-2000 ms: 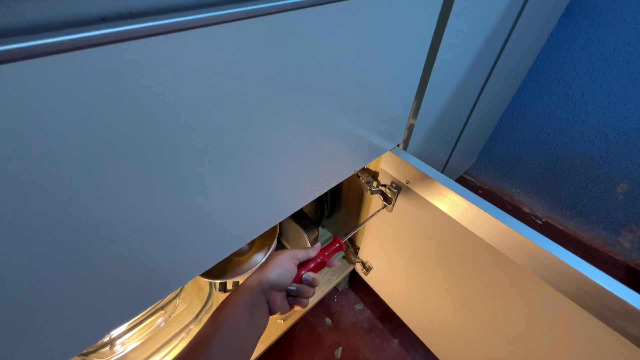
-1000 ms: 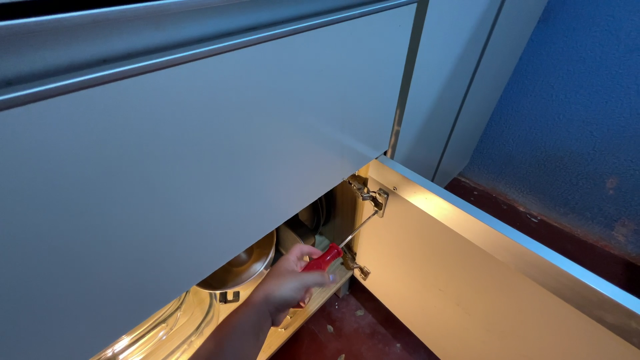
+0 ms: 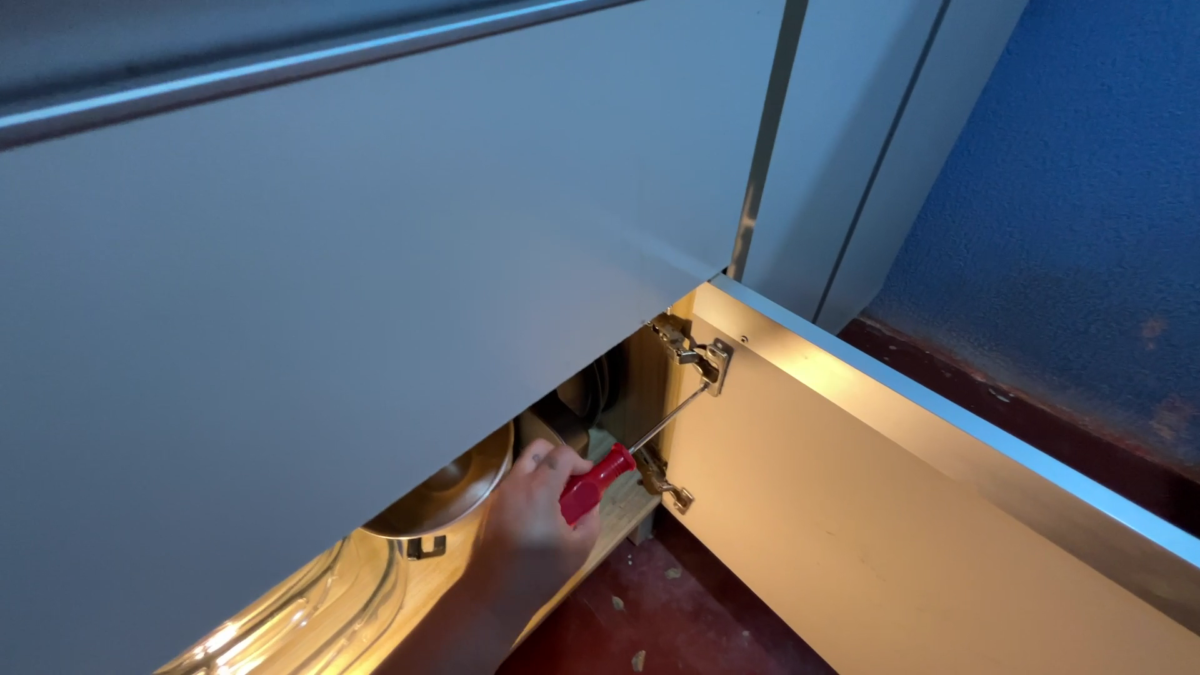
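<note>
My left hand (image 3: 544,506) is closed around the red handle of a screwdriver (image 3: 598,480). The metal shaft slants up and right, its tip at the lower edge of the upper cabinet hinge's plate (image 3: 717,366) on the inner face of the open cabinet door (image 3: 872,487). Whether the tip sits in a screw is too small to tell. Below, a second metal hinge (image 3: 667,483) joins the door near its lower corner. My right hand is out of view.
Left of my hand, a round metal pan (image 3: 450,487) and clear glassware (image 3: 309,609) lie in the cabinet under a large pale front panel (image 3: 375,281). Dark red floor (image 3: 647,600) shows below; a blue wall (image 3: 1078,244) stands at the right.
My left hand stays on the screwdriver, with its tip by the upper hinge throughout; the hand's grip and angle have shifted slightly. The view has moved a little.
</note>
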